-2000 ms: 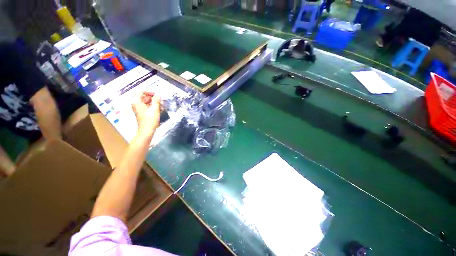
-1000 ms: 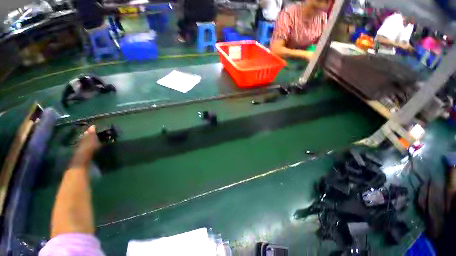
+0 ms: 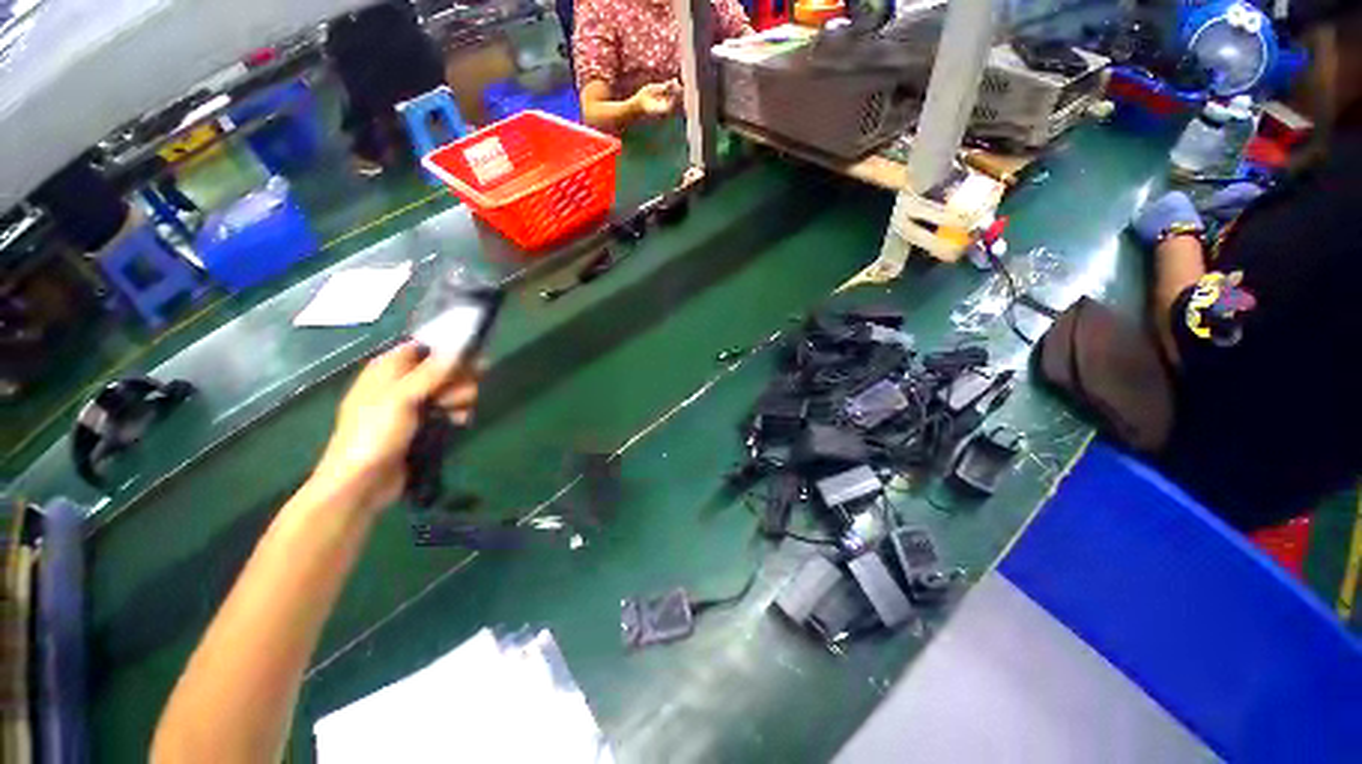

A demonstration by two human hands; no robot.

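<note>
My left hand (image 3: 400, 406) is bare and reaches in from the lower left over the green belt. It grips a black power adapter (image 3: 460, 321) with a pale glare on its face; a dark cord hangs below the fingers. A blurred dark thing (image 3: 486, 530) lies at the belt's near edge. A heap of black adapters and cords (image 3: 859, 426) covers the bench at right. One single adapter (image 3: 657, 617) with its cord lies left of the heap. White sheets (image 3: 463, 714) lie at the bottom, cut by the edge. My right hand is not in view.
Beyond the belt (image 3: 598, 358) stand a red basket (image 3: 545, 187), a white sheet (image 3: 354, 294) and a black object (image 3: 120, 418). A metal post (image 3: 934, 135) rises at the belt's near edge. A blue bin (image 3: 1150, 582) is at lower right. A person's gloved hand (image 3: 1173, 217) is at right.
The view has swung right. My left hand, at the dark items on the belt a second ago, is now raised with an adapter in it. More of the adapter heap and the blue bin show.
</note>
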